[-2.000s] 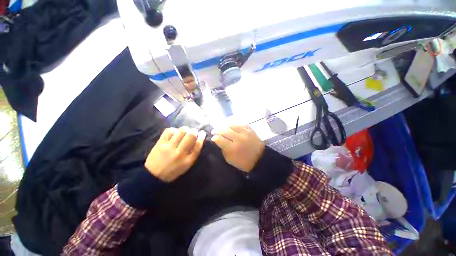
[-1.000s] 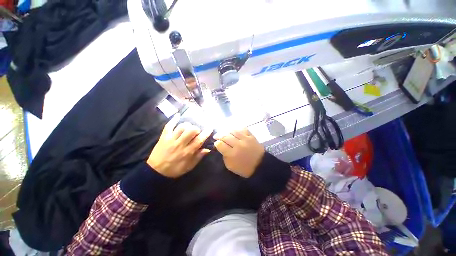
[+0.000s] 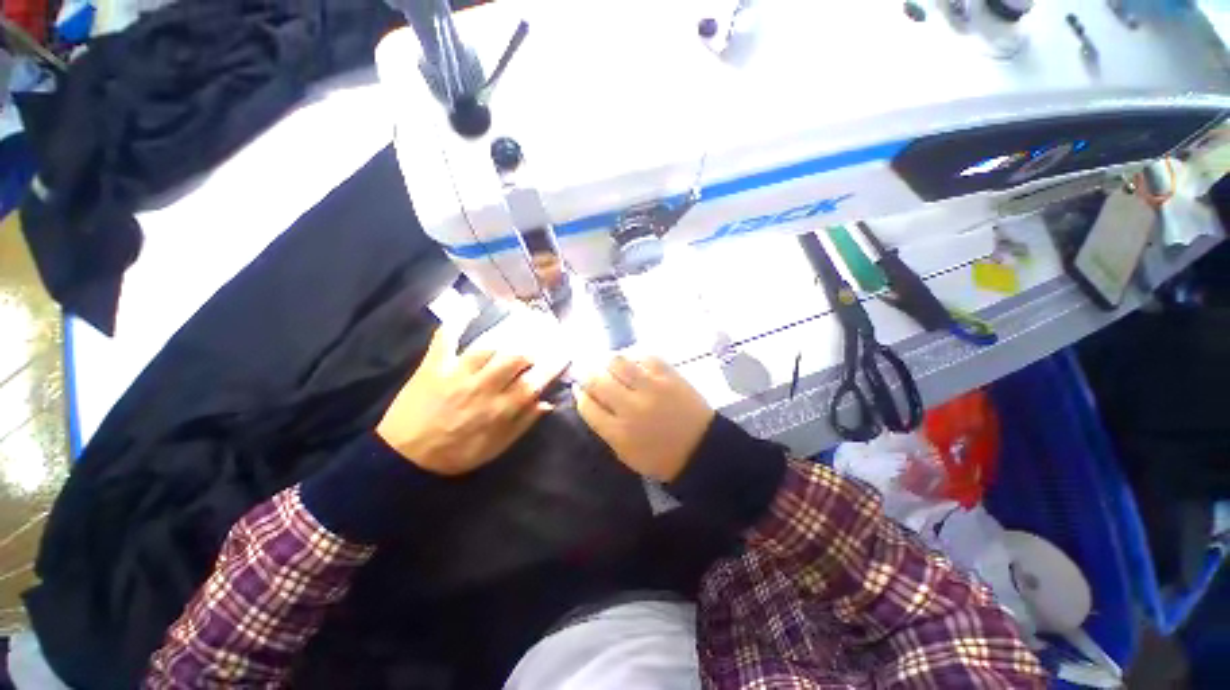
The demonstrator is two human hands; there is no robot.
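Observation:
The black garment piece point(image 3: 256, 364) lies over the machine bed, to the left and across the lap. My left hand point(image 3: 465, 404) presses and pinches its edge just in front of the needle area. My right hand point(image 3: 645, 415) pinches the same edge, close beside the left fingertips. A small white label point(image 3: 452, 305) lies on the cloth at the left fingertips, partly covered. The presser foot point(image 3: 550, 294) is washed out by the lamp, so the contact with the cloth cannot be told. The white sewing machine point(image 3: 782, 135) stands above the hands.
Black scissors point(image 3: 874, 384), a green-handled tool point(image 3: 858, 259), a dark narrow cutter point(image 3: 917, 290) and a yellow item point(image 3: 996, 276) lie right of the needle. A pale card point(image 3: 1117, 243) is farther right. A blue basket point(image 3: 1079, 458) with bags stands below. More black cloth point(image 3: 202, 115) lies upper left.
The view has shifted, so the machine sits lower and more of its top shows. My left hand has moved from beside the right fingertips onto the cloth near the label, its fingers spread flatter.

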